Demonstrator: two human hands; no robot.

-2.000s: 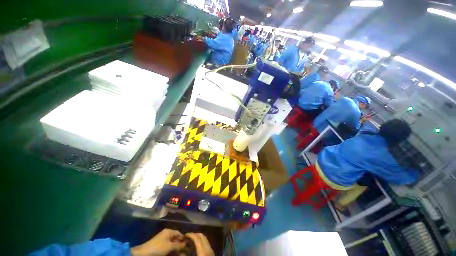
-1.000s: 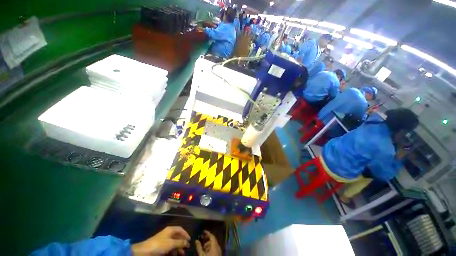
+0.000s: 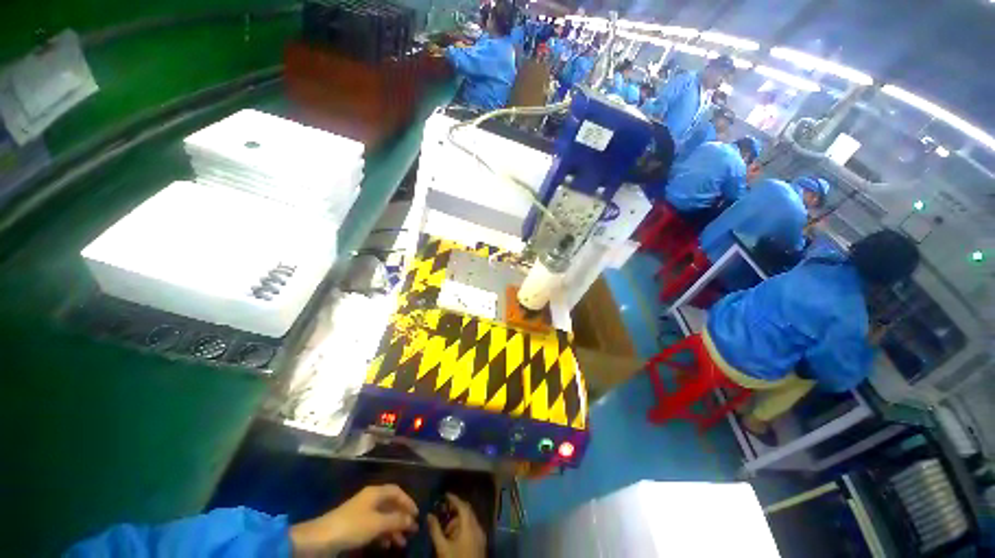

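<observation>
My left hand (image 3: 366, 520) is at the bottom, below the press, with thumb and fingers close together; whether it holds anything is unclear. My right hand (image 3: 460, 530) is just right of it, fingers bent around a small dark workpiece (image 3: 441, 507), which is mostly hidden against the black area. The two hands are slightly apart. The benchtop press (image 3: 598, 142) stands in front of me. Its cream nozzle (image 3: 538, 287) is over the orange-brown fixture (image 3: 528, 313) on the yellow-and-black base (image 3: 480, 365).
Stacked white foam trays (image 3: 196, 262) lie on the green bench at left, dark parts on one. A shiny crumpled plastic bag (image 3: 327, 365) lies left of the press. A white foam block (image 3: 687, 521) is at lower right. People in blue smocks sit at right by red stools (image 3: 693, 381).
My hands were together around a dark piece and have moved apart, the piece now by my right fingers. The view has shifted slightly.
</observation>
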